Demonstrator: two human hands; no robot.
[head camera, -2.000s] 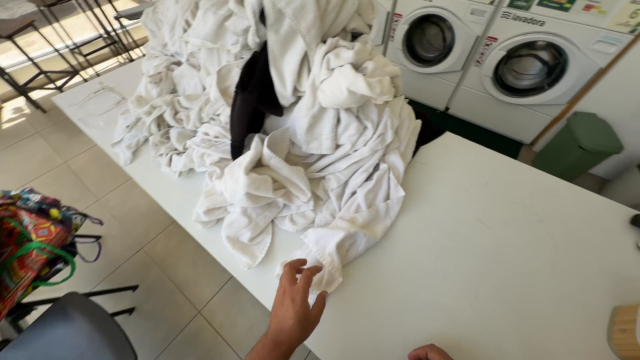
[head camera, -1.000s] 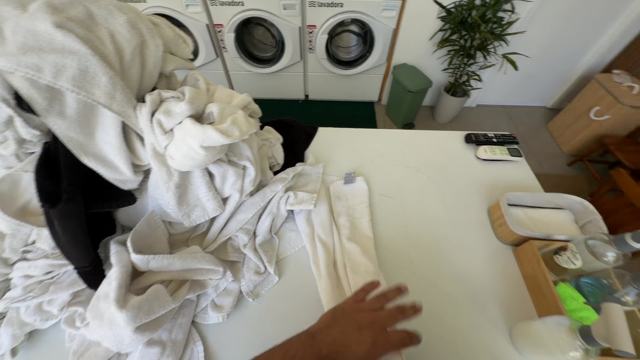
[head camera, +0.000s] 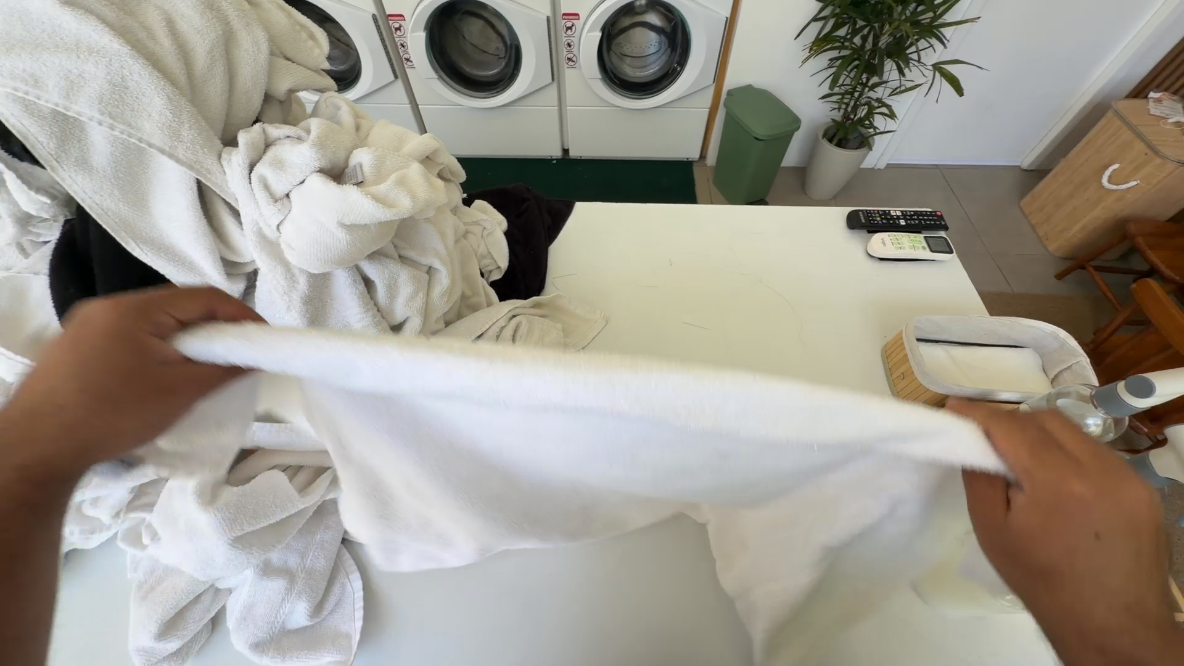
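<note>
Stretched between my hands above the table is a white terry towel (head camera: 573, 407), its upper edge taut and its lower part hanging loose and partly blurred. My left hand (head camera: 148, 370) pinches one end at the left, in front of a large heap of white towels (head camera: 351, 222). At the right, my right hand (head camera: 1054, 509) grips the other end, near the bottles. Dark cloths (head camera: 527, 231) show among the heap. More crumpled white towels (head camera: 250, 555) lie on the white table (head camera: 721, 277) below my left hand.
Two remote controls (head camera: 897, 220) lie at the table's far right corner. A lined basket (head camera: 906, 365) and bottles (head camera: 1082, 407) stand at the right. Beyond the table are front-loading washing machines (head camera: 638, 129), a green bin (head camera: 754, 139), a potted plant (head camera: 837, 166) and a wooden hamper (head camera: 1091, 185).
A second ago one hand was spread over a narrow white towel lying on the table; now both hands hold a towel raised and stretched. The view has swung right since the first frame.
</note>
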